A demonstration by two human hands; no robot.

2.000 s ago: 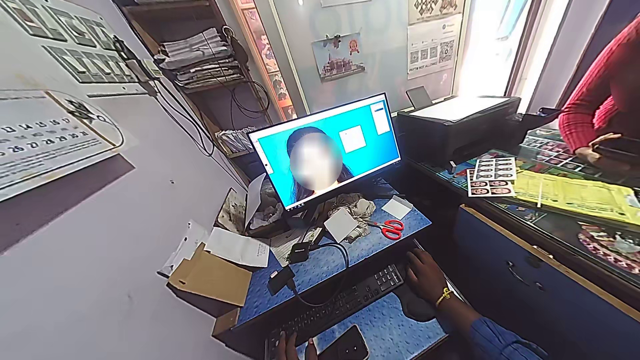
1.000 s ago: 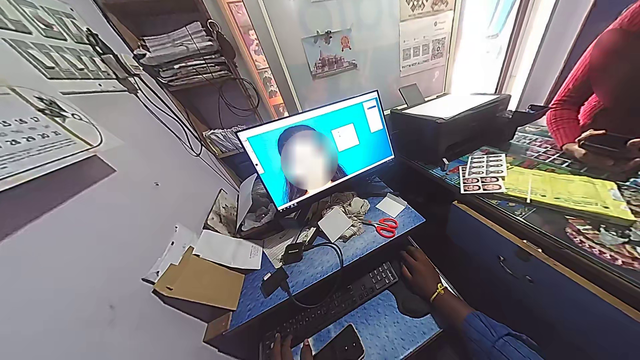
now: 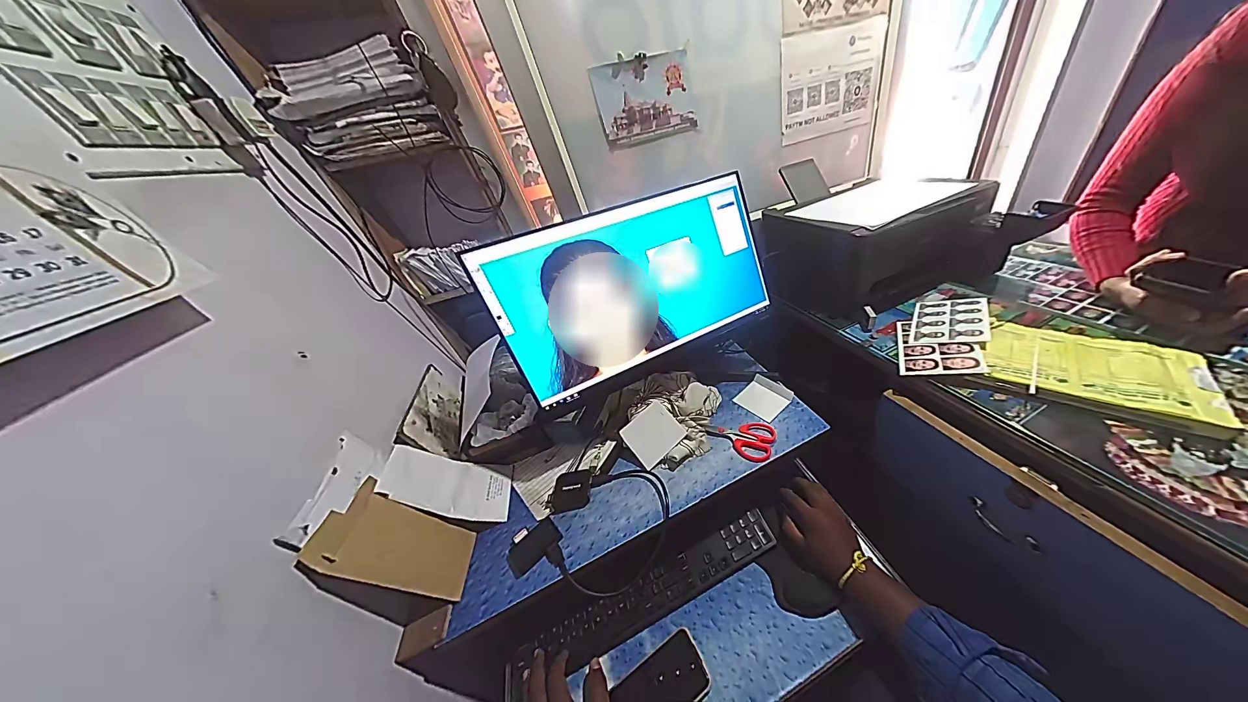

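Note:
My right hand [image 3: 817, 534] lies at the right end of the black keyboard [image 3: 643, 585], over a dark mouse pad [image 3: 801, 587]; whatever is under its palm is hidden, though a mouse may be there. The fingers of my left hand [image 3: 565, 680] rest at the keyboard's left end, beside a smartphone [image 3: 665, 673]. Above the keyboard, a monitor [image 3: 624, 292] shows a portrait on a blue background. Red-handled scissors [image 3: 753, 442], small white cards [image 3: 653, 436], a crumpled cloth [image 3: 694, 405] and a black cable adapter [image 3: 570, 490] lie on the blue desk.
A black printer [image 3: 877, 244] stands right of the monitor. A glass-topped counter [image 3: 1053, 419] holds photo sheets [image 3: 944, 336] and a yellow packet [image 3: 1102, 370]. Behind it, a person in a red sleeve [image 3: 1131, 205] holds a phone. A brown envelope [image 3: 390, 546] and papers lie at left.
The person behind the counter has moved the hands into fuller view, with a phone in them. My two hands stay about where they were at the keyboard.

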